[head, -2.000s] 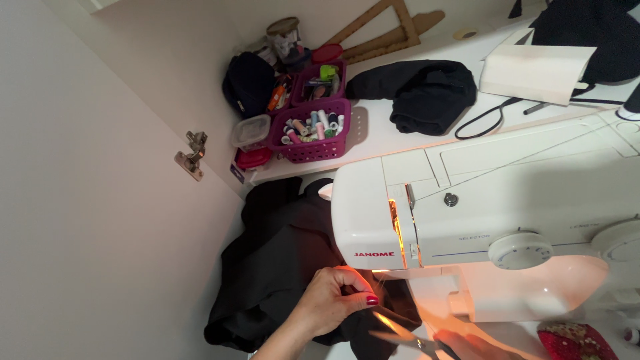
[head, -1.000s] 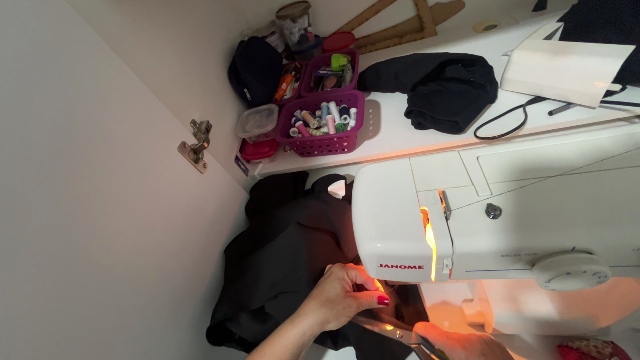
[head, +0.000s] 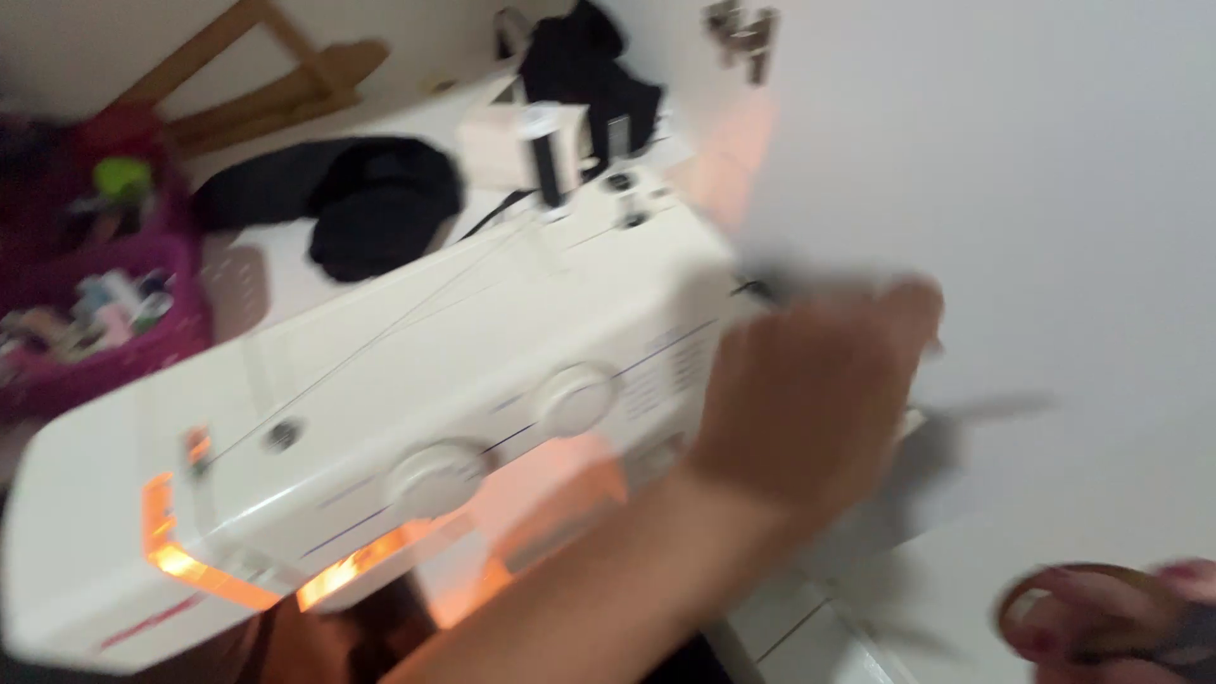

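One of my hands, which looks like my right hand (head: 817, 399), is strongly blurred at the right end of the white Janome sewing machine (head: 361, 380). Its forearm crosses in front of the machine from the bottom edge. A dark, blurred shape shows by the fingers; I cannot tell whether they hold it. My left hand is out of view. Thread runs over the machine top from a dark thread spool (head: 546, 166). The sewing lamp glows at the machine's left end, and dark fabric (head: 380, 627) is partly visible beneath.
Purple baskets (head: 180, 313) with thread spools stand at the left. Folded black cloth (head: 380, 204) and wooden rulers (head: 313, 81) lie behind the machine. A white cabinet surface with a metal hinge (head: 746, 38) rises at the right. A blurred foot in a sandal (head: 1092, 608) appears lower right.
My right hand has gone from near the needle area to the machine's right end. My left hand, earlier at the fabric by the needle, has left the picture. The view has swung right.
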